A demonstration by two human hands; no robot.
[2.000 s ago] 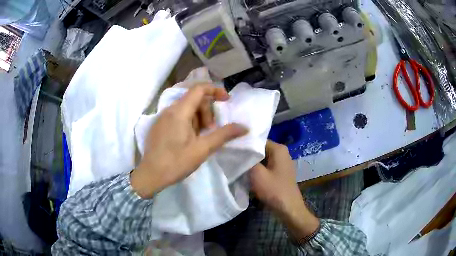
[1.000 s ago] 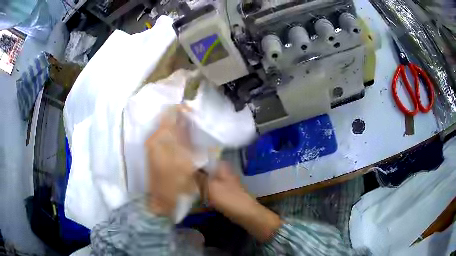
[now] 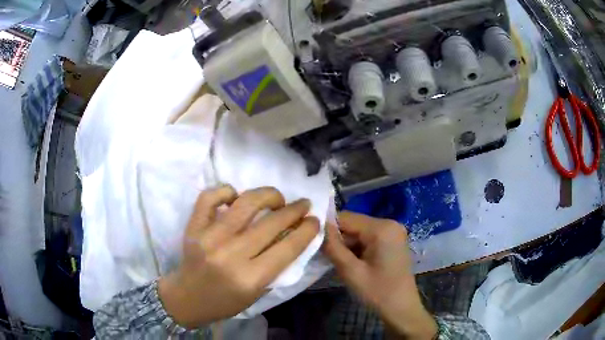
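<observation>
A large white fabric piece (image 3: 179, 159) lies bunched left of the overlock machine and reaches under its head (image 3: 262, 86). My left hand (image 3: 249, 242) lies on the cloth with its fingers spread, near the right edge. My right hand (image 3: 375, 255) pinches the fabric edge between thumb and fingers, just below the needle area (image 3: 318, 156). The fabric's far end by the presser foot is partly hidden by the machine head.
Four pale tension knobs (image 3: 418, 72) line the machine front. A blue tray (image 3: 434, 202) with white lint lies below it. Red-handled scissors (image 3: 574, 136) lie at the right. White cut cloth (image 3: 514, 299) is at the lower right, and a checked cloth at the far left.
The bunched cloth is now spread flatter, its edge up at the needle area. My left hand has opened out over it. My right hand has moved up and right, nearer the machine.
</observation>
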